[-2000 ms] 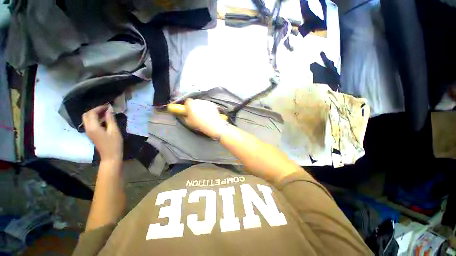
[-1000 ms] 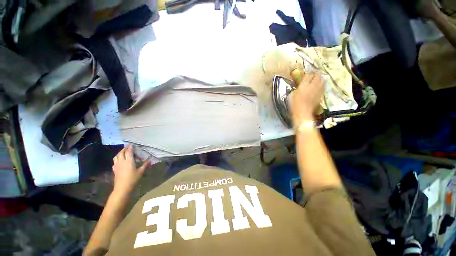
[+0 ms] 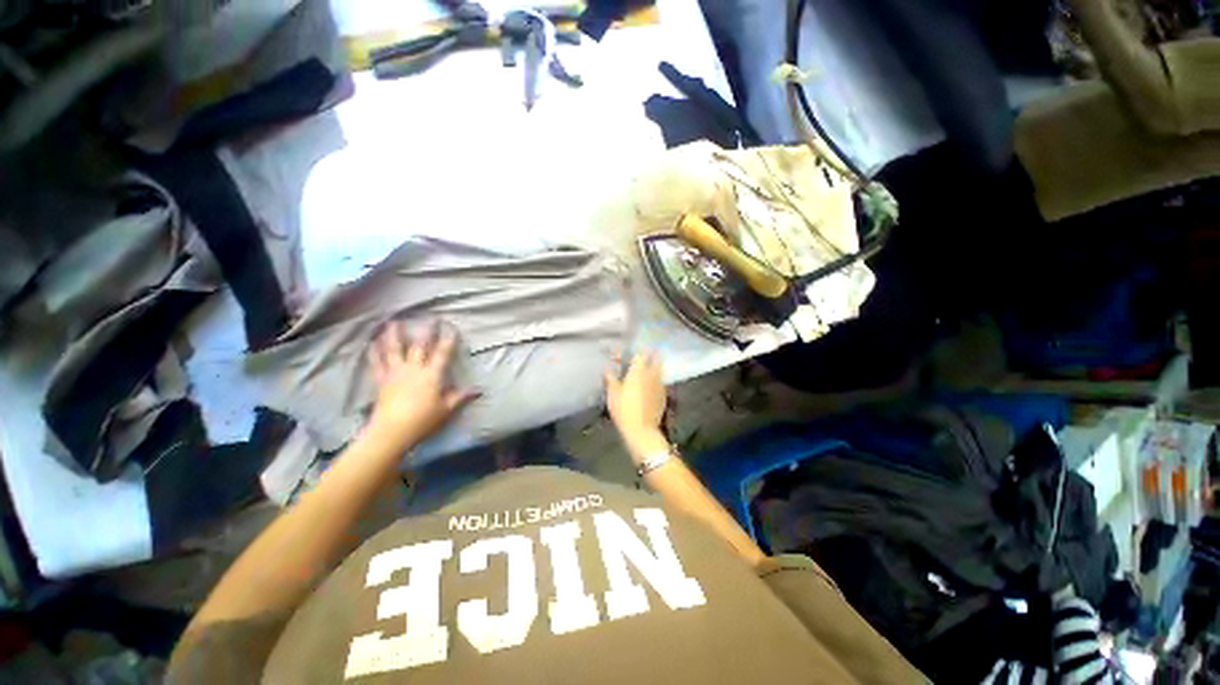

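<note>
A grey-taupe garment panel (image 3: 535, 315) lies wrinkled along the near edge of the white-covered table. My left hand (image 3: 412, 381) lies on it with fingers spread, palm down. My right hand (image 3: 636, 395) is at the panel's right near corner; whether its fingers pinch the cloth cannot be told. The steam iron (image 3: 709, 274), with a yellow-tan handle and dark cord, sits on the scorched cream-tan rest cloth (image 3: 809, 187) to the right, with no hand on it.
A pile of grey pieces (image 3: 114, 315) with black strips (image 3: 221, 228) lies at left. Black scraps (image 3: 696, 107) and a tied grey bundle (image 3: 435, 43) lie at the far side. A blue crate (image 3: 789, 462) holds dark garments (image 3: 910, 522) at right. Another person's arm (image 3: 1117, 60) shows upper right.
My right hand has let go of the iron on the rest cloth and moved to the panel's right end. My left hand has moved from the panel's near left edge onto its surface. The view has shifted.
</note>
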